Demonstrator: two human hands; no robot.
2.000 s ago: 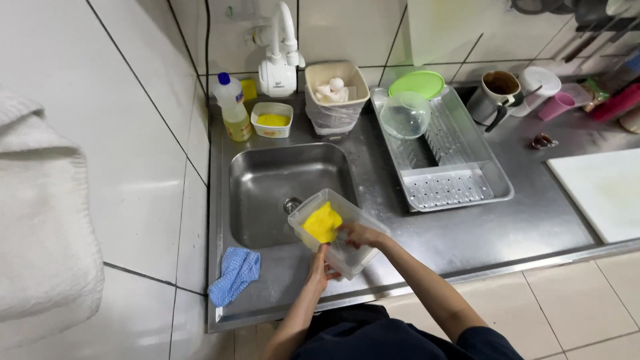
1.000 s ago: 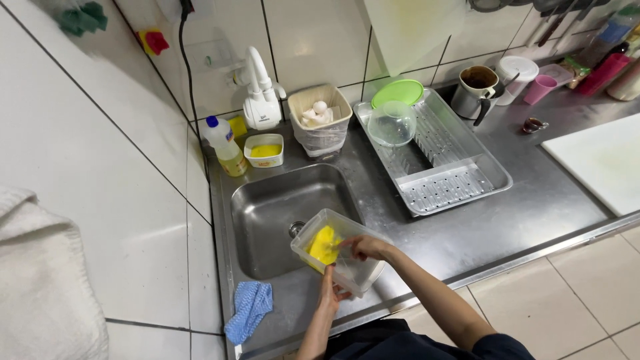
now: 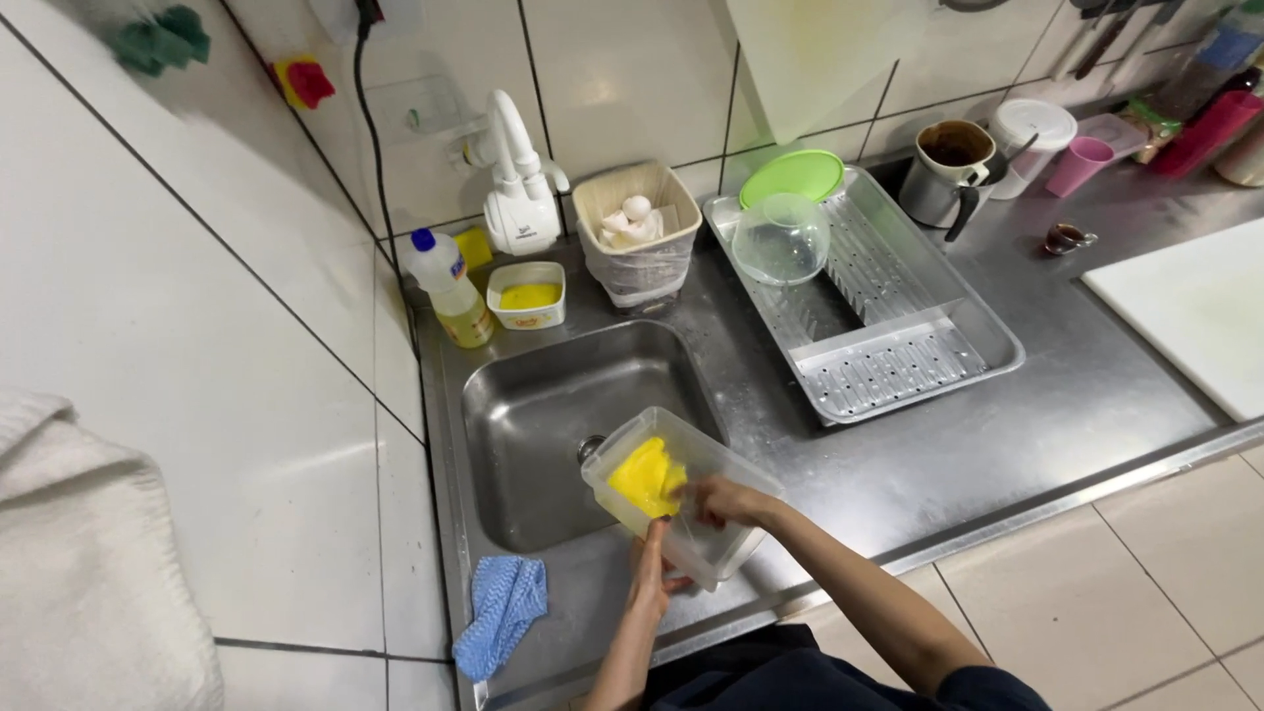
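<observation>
A translucent rectangular plastic container (image 3: 716, 533) is tilted over the right front corner of the steel sink (image 3: 543, 425). My left hand (image 3: 654, 578) holds it from its near side, thumb at the rim and fingers beneath. Inside, my right hand (image 3: 726, 501) has its fingers on a yellow sponge or cloth (image 3: 648, 478), pressed against the container's inner surface; the fingertips are blurred. A blue patterned cloth (image 3: 502, 610) lies on the counter left of the container.
Behind the sink stand a detergent bottle (image 3: 453, 296), a tub with yellow contents (image 3: 526, 296), a white faucet (image 3: 518, 188) and a lined bin (image 3: 637, 242) holding eggshells. A metal dish rack (image 3: 899, 365) bears a green lid (image 3: 791, 178) and clear bowl (image 3: 781, 240). A white cutting board (image 3: 1195, 306) lies right.
My right hand stays at the yellow sponge or cloth inside the container, its fingers shifted slightly. The left hand keeps hold of the container. The view has shifted.
</observation>
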